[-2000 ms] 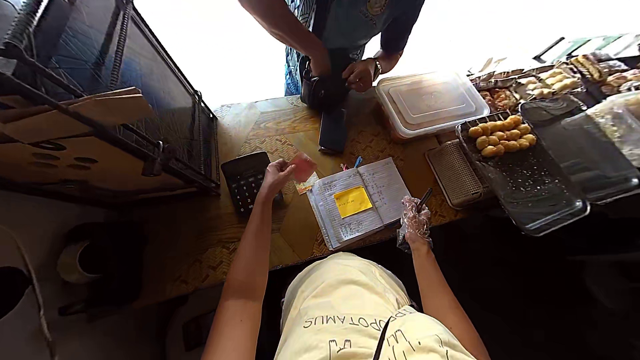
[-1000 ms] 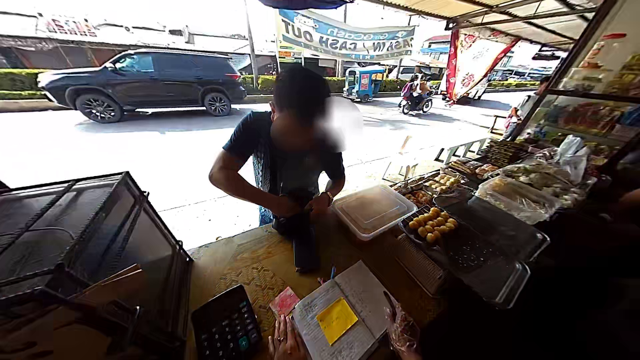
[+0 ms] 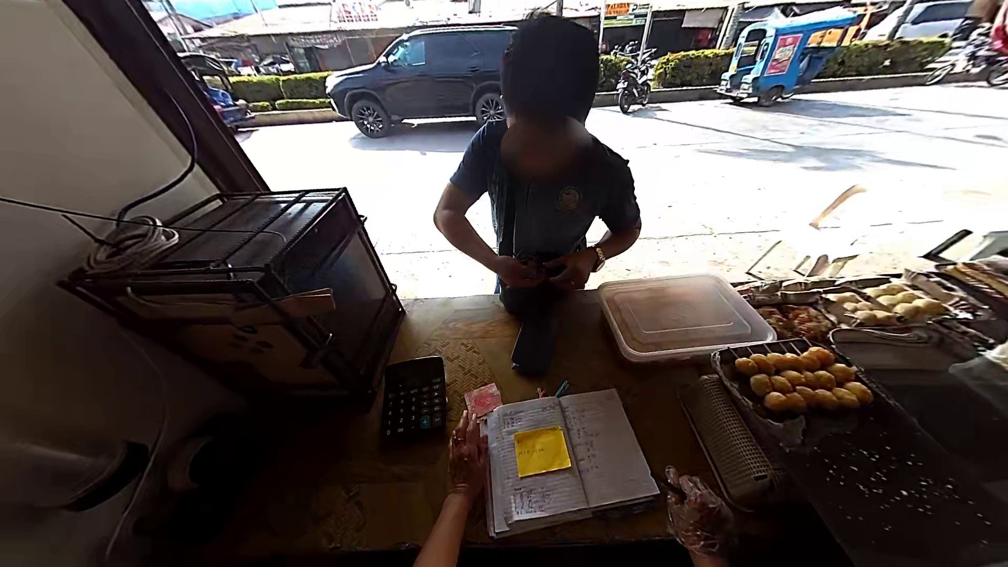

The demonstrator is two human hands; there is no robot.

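My left hand (image 3: 468, 457) rests flat at the left edge of an open notebook (image 3: 610, 445), its fingertips close to a folded reddish paper (image 3: 483, 400). A yellow sticky note (image 3: 542, 451) with writing lies on the left page. In a clear plastic glove, my right hand (image 3: 698, 512) is just right of the notebook, closed around a dark, slim pen-like object (image 3: 669, 487). A black calculator (image 3: 414, 398) is to the left of my left hand. Beyond the notebook lies a dark flat object (image 3: 533, 346), perhaps a phone or wallet.
Across the wooden counter (image 3: 465, 327) stands a person (image 3: 543, 181), both hands at a dark bag. A lidded plastic container (image 3: 685, 315), a woven case (image 3: 728, 441) and trays of round breads (image 3: 803, 378) occupy the right. A metal-framed cabinet (image 3: 315, 299) stands left.
My left hand held the reddish paper two seconds ago; the paper now lies by the notebook and the hand is lower beside it. The view has tilted up toward the street.
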